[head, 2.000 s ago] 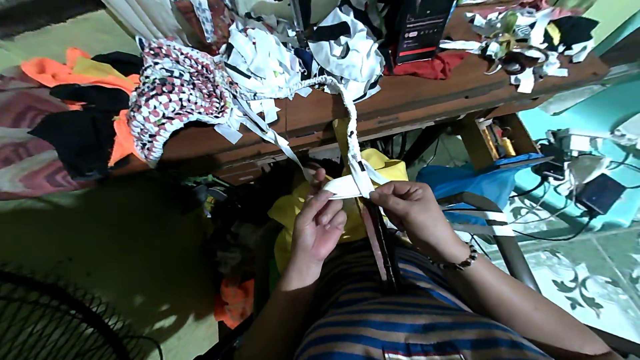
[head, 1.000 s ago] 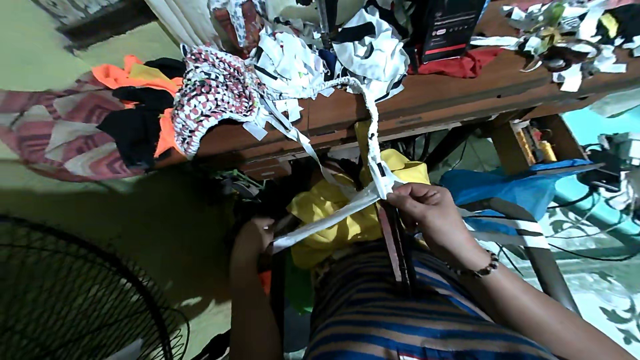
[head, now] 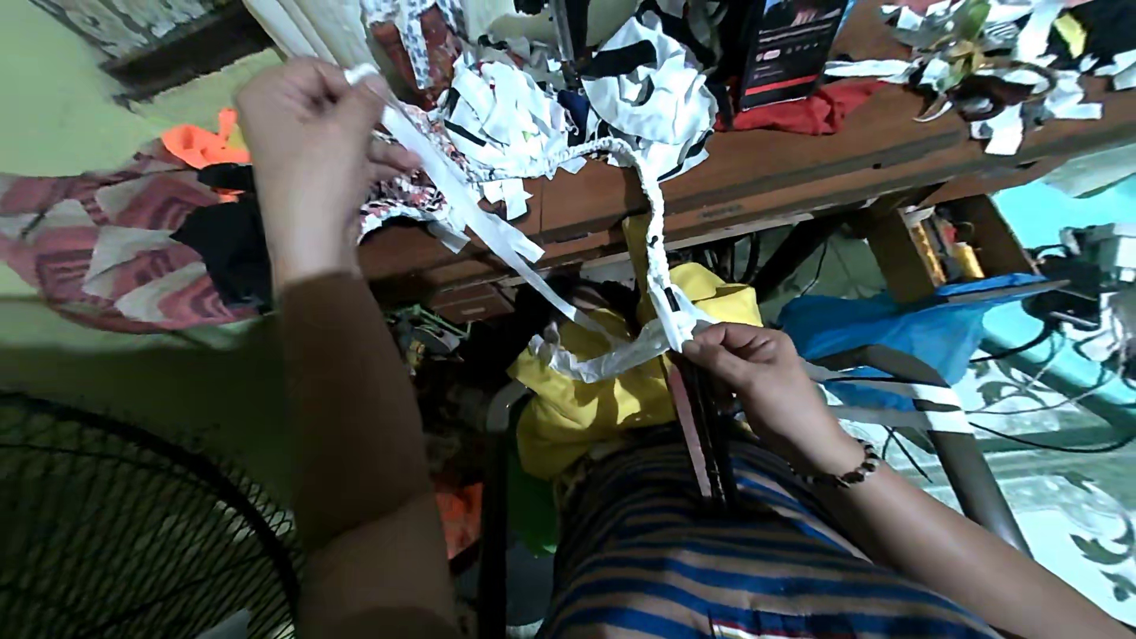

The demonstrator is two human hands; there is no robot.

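Note:
My left hand (head: 324,151), raised at the upper left, pinches the end of a long white fabric strip (head: 466,204). This strip slants down toward the yellow cloth (head: 586,399) over my lap. My right hand (head: 754,364) grips the lower end of a white braided fabric cord (head: 655,222), with loose white strips at its fingertips. One crumpled strip (head: 603,364) curves left from there across the yellow cloth. Upward, the cord runs to the table and bends left beside the white scraps (head: 510,115). A patterned woven fabric piece (head: 404,200) lies partly hidden behind my left hand and the strip.
A wooden table (head: 816,169) bears scrap heaps, a red cloth (head: 808,108) and a dark box (head: 790,53). A black fan guard (head: 142,524) stands at lower left. On the right are an open drawer (head: 896,262), a blue bag (head: 887,328), a chair arm (head: 967,479) and cables.
My left hand has risen from low on the left to above the table edge, holding a strip end. My right hand stays at the cord's lower end.

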